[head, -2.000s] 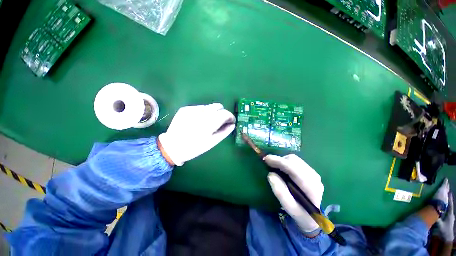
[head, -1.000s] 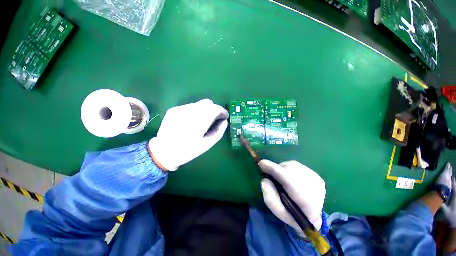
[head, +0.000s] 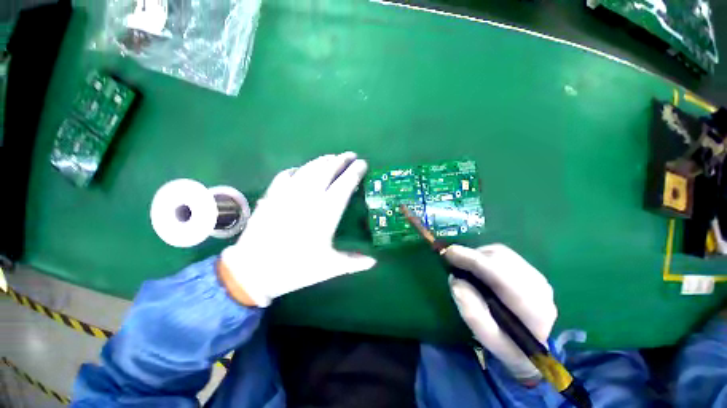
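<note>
A small green PCB panel with a middle line lies flat in front of me. My gloved right hand holds the soldering iron like a pen; its tip is over the panel's left half. My gloved left hand is at the panel's left edge, thumb and fingers spread, with nothing seen in it. The solder spool stands left of my left hand, grey wire on its core. I cannot make out a wire strand reaching the hand.
Another small PCB panel lies at the left. A clear plastic bag is beyond it. A black rack is at the far left. The iron stand is at the right. A large PCB is at the upper right.
My left hand has opened from a pinch, thumb now apart from the fingers. The iron tip has moved right and slightly up over the panel. The view has shifted, showing more of the bag.
</note>
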